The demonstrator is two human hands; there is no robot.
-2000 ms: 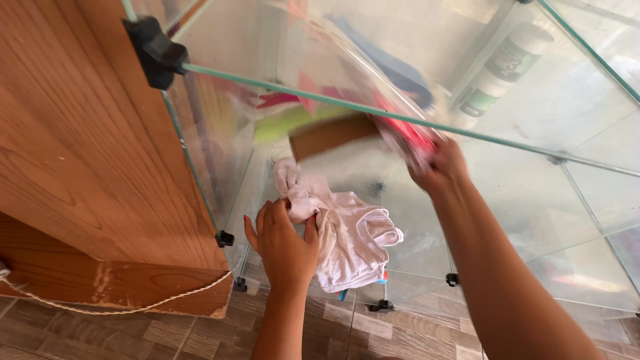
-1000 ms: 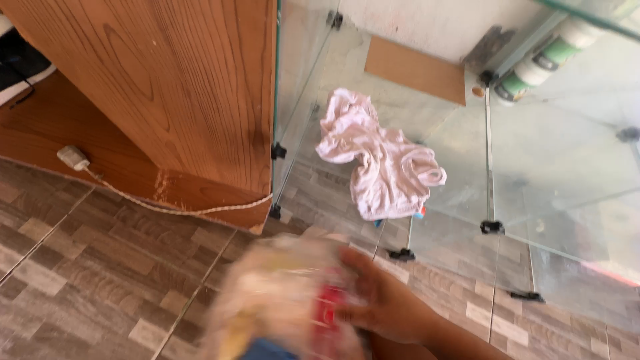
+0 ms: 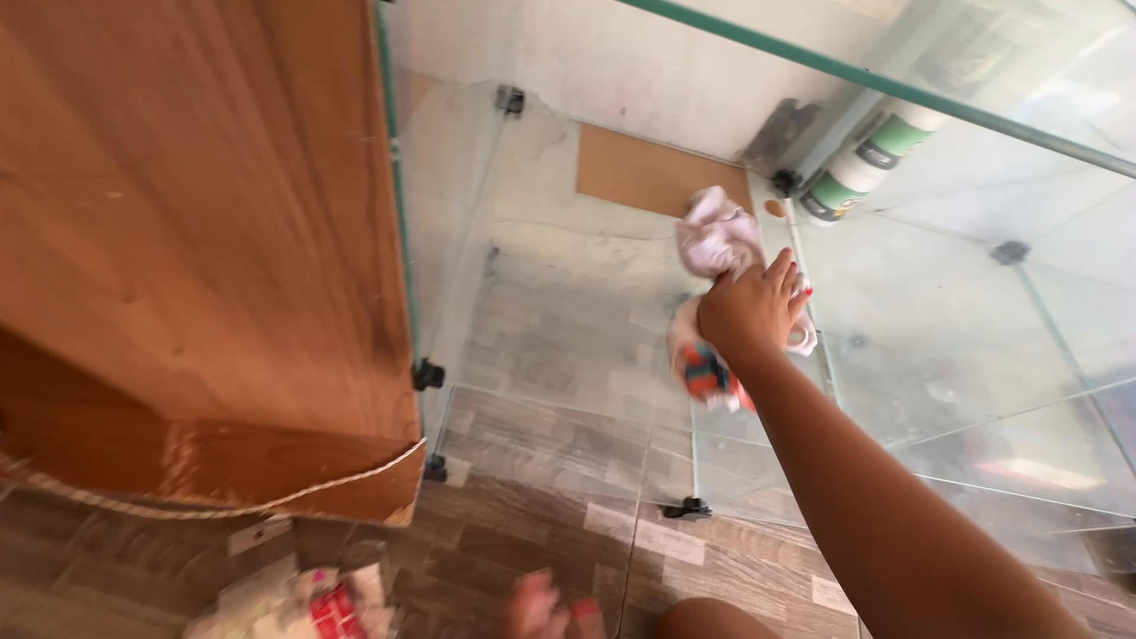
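My right hand presses on a crumpled pale pink cloth on the glass shelf, fingers partly spread; whether it grips the cloth is not plain. An orange and dark teal patterned piece shows below the hand, against the cloth. At the bottom edge my left hand is blurred, with only its fingers in view and nothing visible in them. Clear plastic packets with red and pale contents lie on the floor at the lower left.
A brown cardboard piece lies at the back of the shelf. Green and white containers stand behind glass. A glass edge crosses above; black clips join the panes. A wooden cabinet with a white cord is at left.
The packets, held in a hand one second ago, now lie on the floor. My right hand has reached onto the cloth, which has been bunched up and shifted, showing more of the orange piece.
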